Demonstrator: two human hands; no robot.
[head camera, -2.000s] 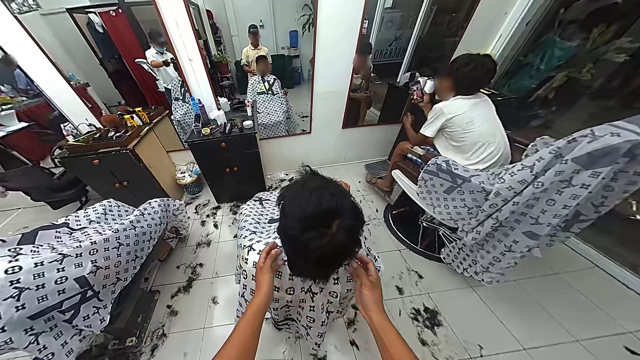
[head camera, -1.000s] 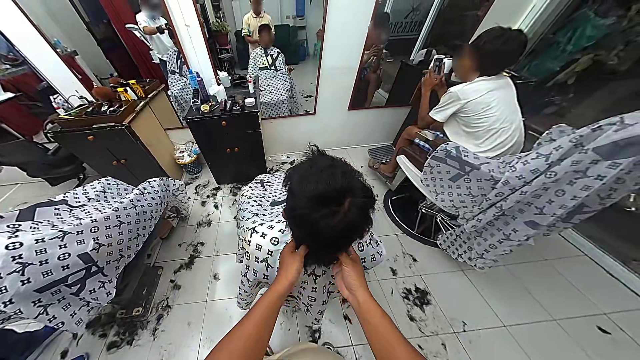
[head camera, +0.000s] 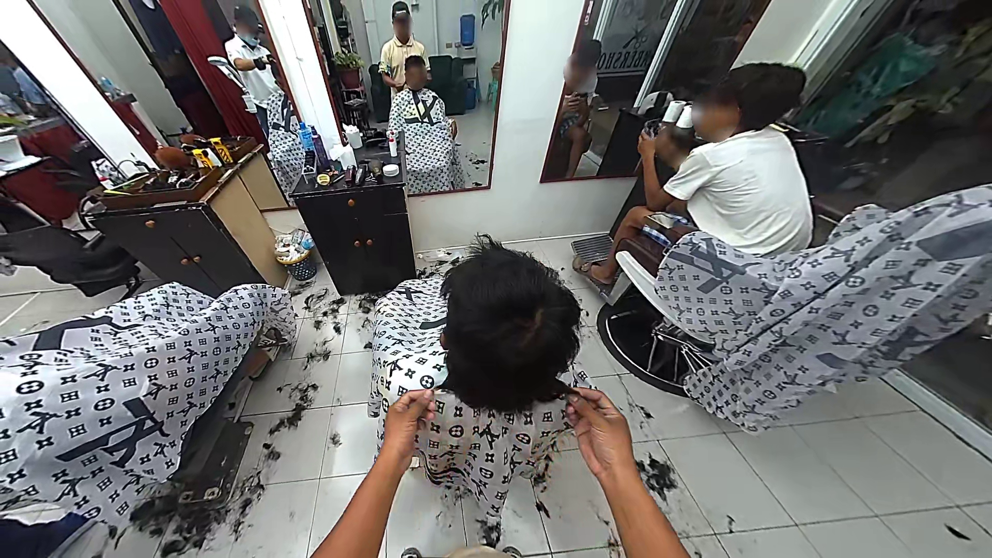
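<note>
A seated person with dark hair (head camera: 511, 325) has their back to me and wears a white patterned barber cape (head camera: 457, 434). Behind the neck, on the left, the thumb and fingers of my left hand (head camera: 415, 411) pinch what looks like the cape's neck edge. My right hand (head camera: 597, 426) pinches a dark part of the neck edge on the other side, its remaining fingers loosely curled. The two hands are about a head's width apart. The hair and my fingers partly hide the neckline. Down my side of the seat hangs the cape's lower part.
Cut hair (head camera: 294, 407) lies on the tiled floor. A cape-draped chair (head camera: 837, 310) stands at right, near a seated person in a white shirt (head camera: 748, 186). Another draped chair (head camera: 116, 395) is at left. Ahead are a black cabinet (head camera: 356, 240), a waste basket (head camera: 298, 263) and a wall mirror (head camera: 473, 93).
One second ago my hands were close together at the nape; they have moved apart to either side of the neck. The seated person's head remains in front of me.
</note>
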